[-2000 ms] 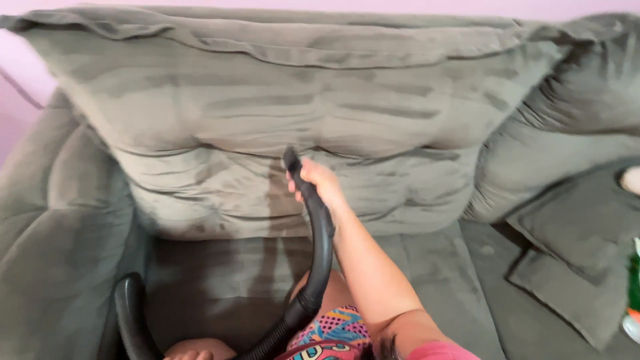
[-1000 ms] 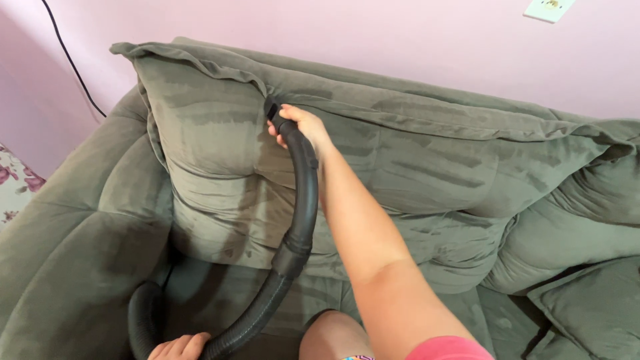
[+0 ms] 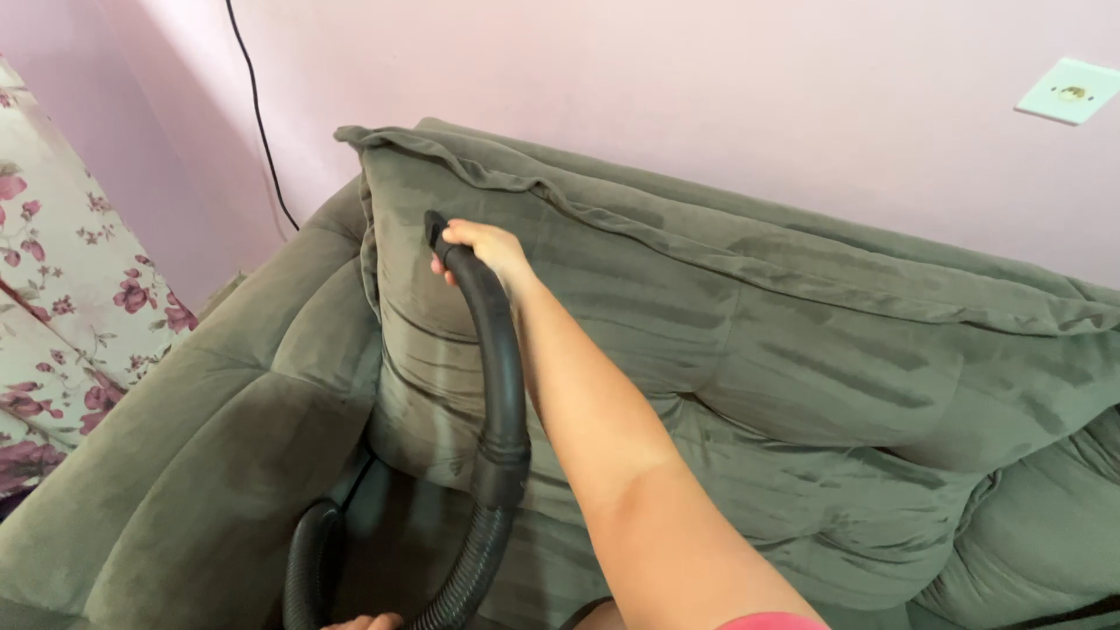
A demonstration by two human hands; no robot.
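My right hand (image 3: 484, 248) grips the front end of a black vacuum cleaner wand (image 3: 500, 350), just behind its small dark nozzle (image 3: 434, 227). The nozzle rests against the upper left part of a grey-green sofa back cushion (image 3: 612, 315). From the curved wand a ribbed hose (image 3: 468, 560) bends down toward the seat and loops up again at the left. Only the fingers of my left hand (image 3: 366, 622) show at the bottom edge, beside the hose; what they hold is mostly cut off by the frame.
The padded sofa armrest (image 3: 219, 402) runs along the left. Behind it hang a floral curtain (image 3: 79, 332) and a black cable (image 3: 260, 114) against the pink wall (image 3: 656, 96). A white wall plate (image 3: 1067, 91) is at the upper right. Another cushion (image 3: 1041, 525) lies at the lower right.
My right hand has moved the nozzle from the cushion's lower middle, up to its top seam and then onto its upper left part. The view has shifted toward the left end of the sofa.
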